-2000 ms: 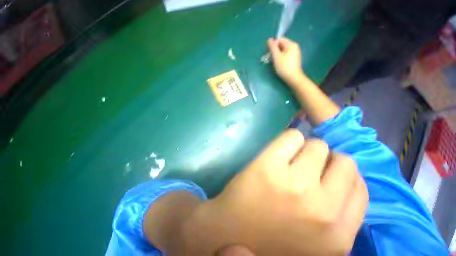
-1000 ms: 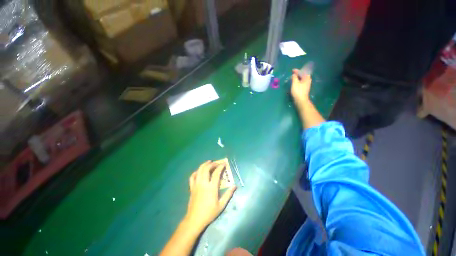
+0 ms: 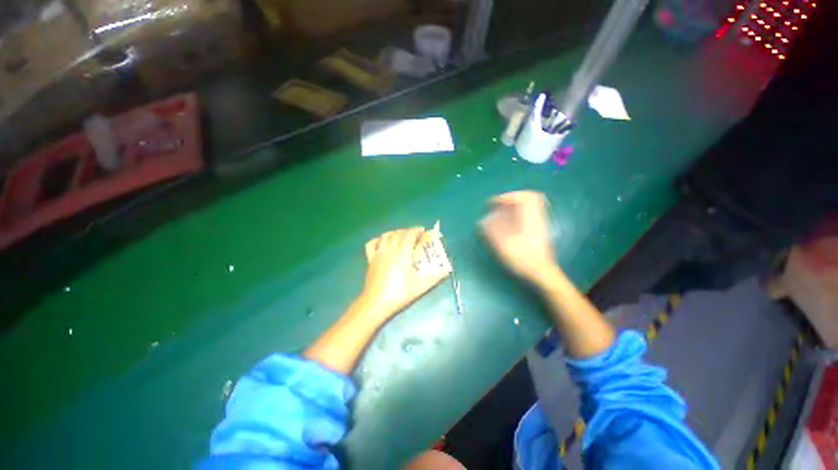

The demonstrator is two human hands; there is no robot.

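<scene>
A label sheet (image 3: 431, 254) with rows of black print lies on the green bench, partly covered by my left hand (image 3: 398, 269). The fingers of my left hand are on its left side; whether they grip it is unclear. Slim dark tweezers (image 3: 458, 292) lie just right of the sheet. My right hand (image 3: 517, 229) is above the bench to the right of the sheet, blurred, with its fingers curled; what it may hold cannot be seen.
A white paper (image 3: 407, 137) lies at the bench's far side. A white tool cup (image 3: 540, 139) stands by a metal post (image 3: 606, 48), a purple item (image 3: 562, 155) beside it. Another white sheet (image 3: 608, 103) lies behind. A red tray (image 3: 110, 163) is beyond the far edge. Small scraps dot the bench.
My right hand has come back from the far right toward the sheet, and the clear film in it no longer shows. My left hand remains on the sheet. The view has shifted.
</scene>
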